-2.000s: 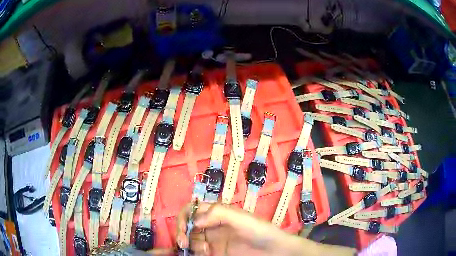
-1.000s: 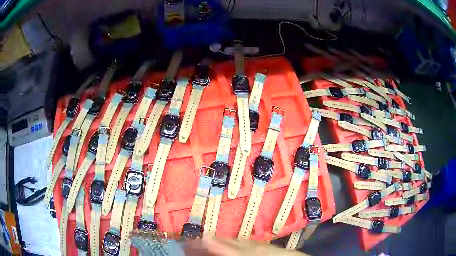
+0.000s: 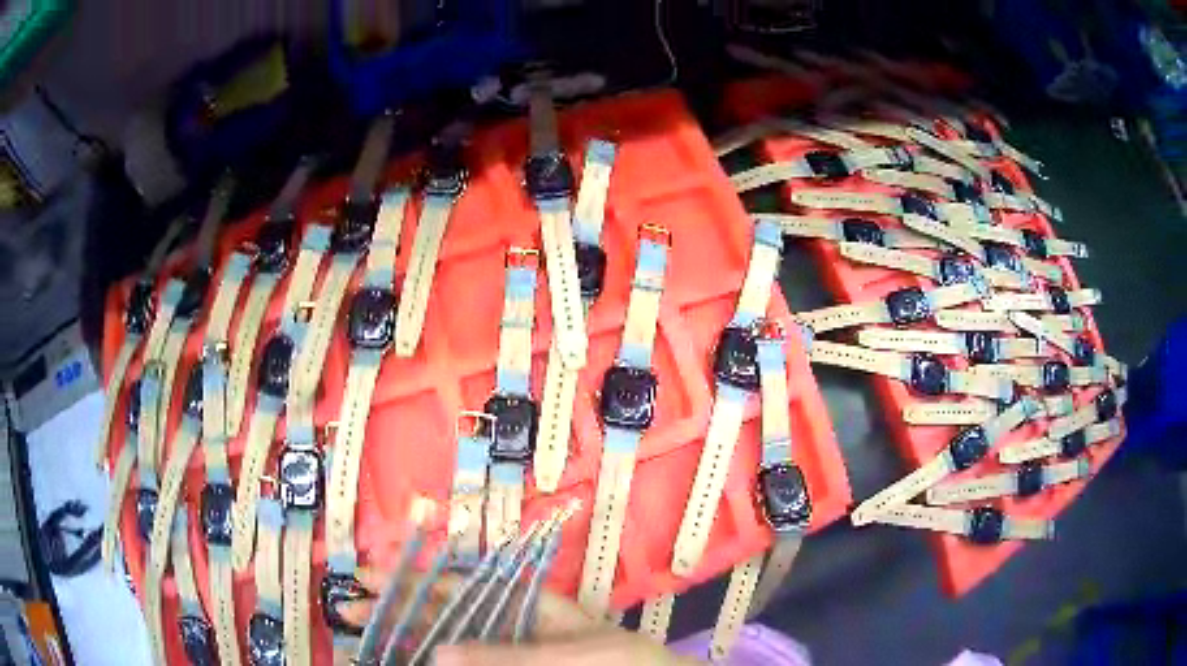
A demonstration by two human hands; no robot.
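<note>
Smartwatches with cream and blue-grey straps lie in slanting rows on a red-orange compartment tray; one case lies face up near the middle. At the bottom edge, my left hand holds a bundle of watches whose blue-grey straps fan upward. The hand is partly cut off and blurred, and the bundled cases are hidden below the frame. A blurred fingertip shows beside a dark watch left of the bundle; I cannot tell whether it touches it. My right hand does not show clearly; only a pink sleeve edge shows low at right.
A second red-orange tray at right is densely covered with crossing watches. At left are a grey device with a small blue display, a white sheet and a black coiled cable. Blue bins and a thin cable are at the back.
The view has shifted, so the trays sit further left and higher. The strap bundle has risen into view and is fanned. The hand seen working over the tray two seconds ago is no longer there.
</note>
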